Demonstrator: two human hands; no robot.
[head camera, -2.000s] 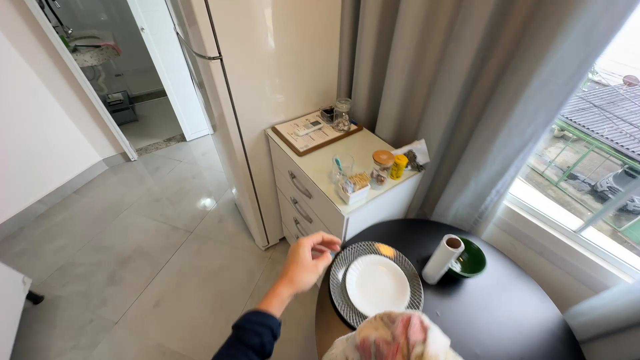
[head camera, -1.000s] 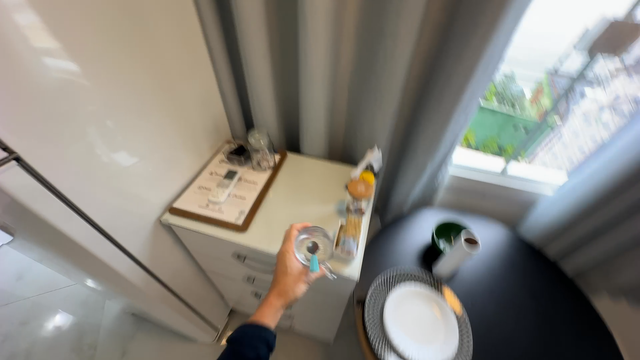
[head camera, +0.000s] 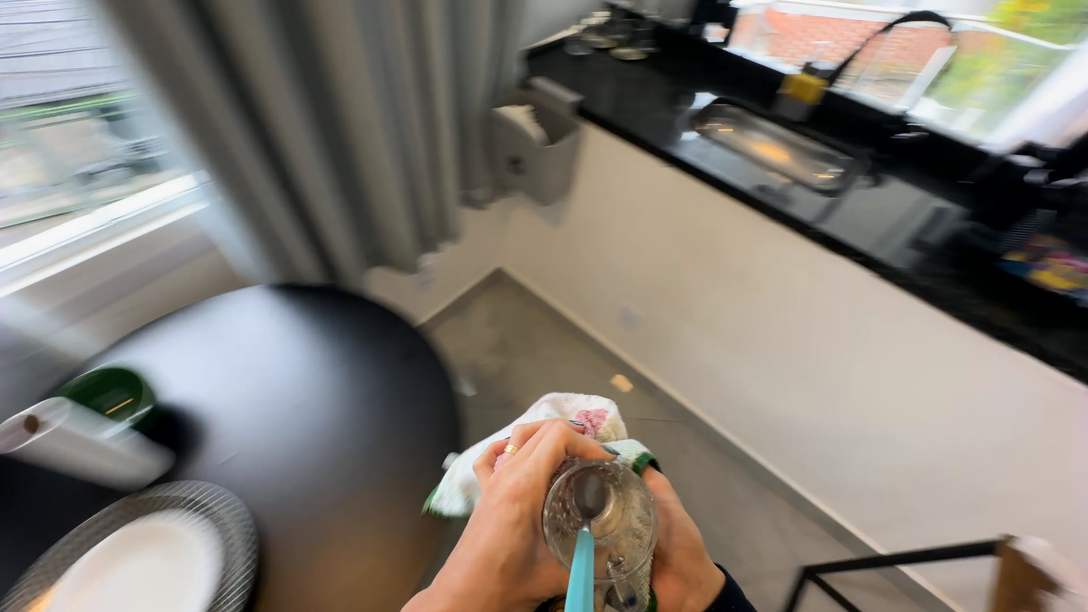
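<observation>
A clear glass (head camera: 625, 510) is between my two hands, low in the middle of the head view. In it stands a spoon with a turquoise handle (head camera: 581, 574). My left hand (head camera: 527, 497), with a ring, grips the glass from the left, its fingers lying over a white patterned cloth (head camera: 561, 410) with green edging. At the right of the glass my right hand (head camera: 682, 544) holds part of this cloth against it; its fingertips are hidden. Another shiny item shows below the glass, too unclear to name.
A round black table (head camera: 340, 425) at left bears a white plate (head camera: 140, 565) on a patterned charger (head camera: 242, 527), a paper roll (head camera: 93, 446) and a green bowl (head camera: 106, 393). A black counter (head camera: 646, 110) with a sink (head camera: 773, 149) runs along the right. A black metal frame (head camera: 892, 559) stands low right.
My left hand, bare two seconds ago, held the glass over the drawer cabinet one second ago. Now both hands are together around glass and cloth. The view has swung right, to the counter.
</observation>
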